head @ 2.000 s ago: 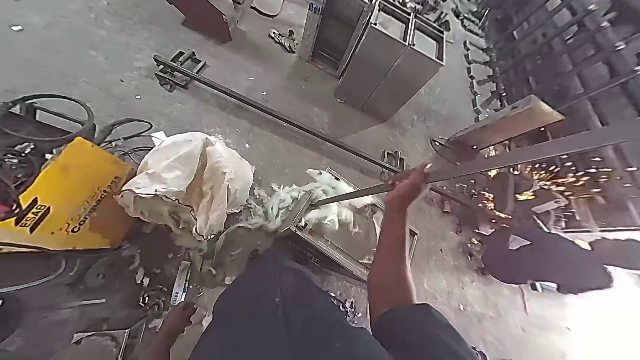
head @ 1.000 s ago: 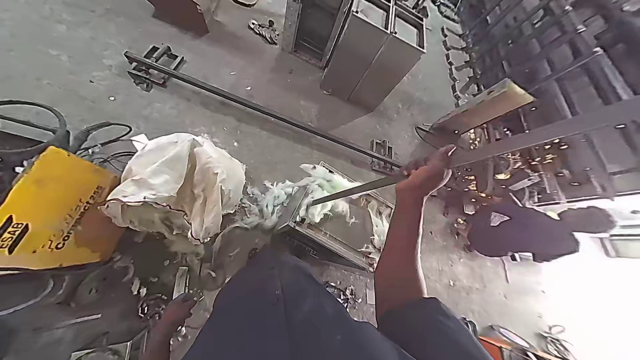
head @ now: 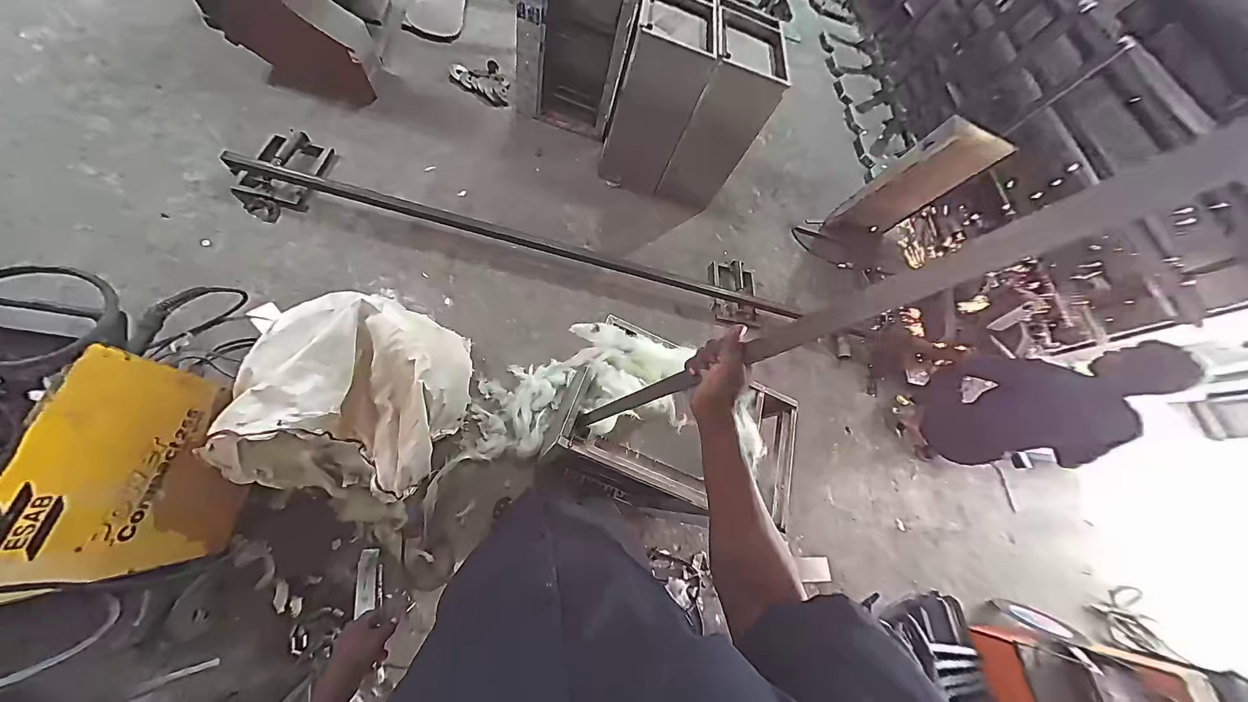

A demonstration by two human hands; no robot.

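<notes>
My right hand [head: 720, 375] is closed around a long metal bar [head: 829, 317], which slants from the metal frame up past the right edge of the view. The bar's lower end rests at the left inner corner of the rectangular metal frame [head: 780, 458]. White fibrous wadding [head: 624, 356] lies in the frame and spills out to its left. A crumpled whitish sack [head: 341, 380] stands left of the wadding. My left hand [head: 366, 634] is low at the left, at the lower end of a flat light-coloured strip [head: 369, 580]; its grip is unclear.
A yellow ESAB welding machine [head: 107, 468] with cables is at the left. A long rail [head: 507, 234] lies across floor supports beyond the frame. Metal cabinets [head: 673, 117] stand at the top. A co-worker [head: 1024, 409] in dark clothing is at the right, near bright orange sparks [head: 916, 244].
My right hand stays on the bar, whose lower end remains at the frame's corner. The sparks look smaller than two seconds ago. The view has shifted slightly.
</notes>
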